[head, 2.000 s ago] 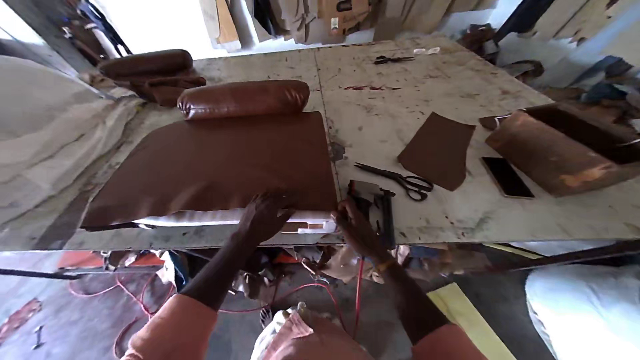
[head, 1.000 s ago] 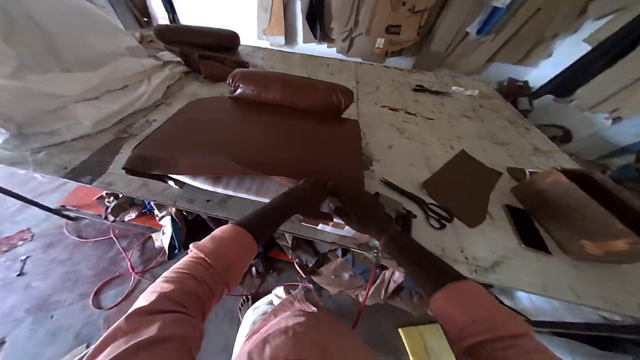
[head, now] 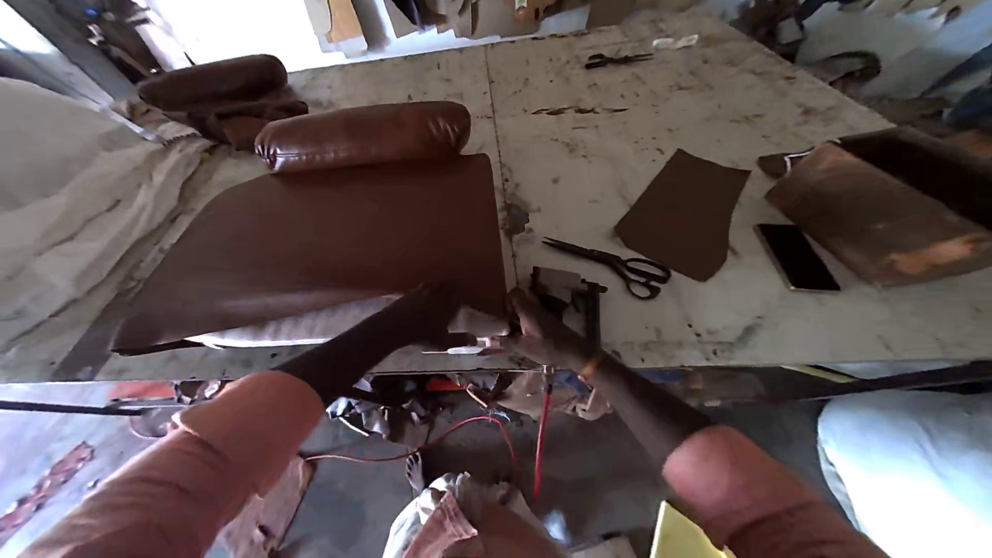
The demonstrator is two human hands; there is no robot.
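Observation:
A brown leather-like panel [head: 333, 240] lies on the table, its near edge raised over white padding [head: 302, 324]. My left hand [head: 430, 310] rests on the panel near its front right corner, the fingers dark and hard to make out. My right hand [head: 542, 333] grips that corner's edge between thumb and fingers. Just right of it lies a staple gun [head: 570, 298], partly behind the hand. Black-handled scissors [head: 612, 262] lie beyond it, beside a brown cut piece [head: 686, 215]. A stuffed brown roll [head: 364, 136] sits against the panel's far edge.
A second brown roll [head: 217, 81] lies at the back left. On the right are a phone [head: 797, 257] and an open brown box [head: 876, 213]. Other scissors [head: 618, 60] lie at the far side of the table [head: 558, 170]. A red hose [head: 542, 446] hangs below its front edge.
My hands were close together at the panel's front right corner one second ago; now they are farther apart. The staple gun, mostly hidden then, shows more plainly. The view has shifted.

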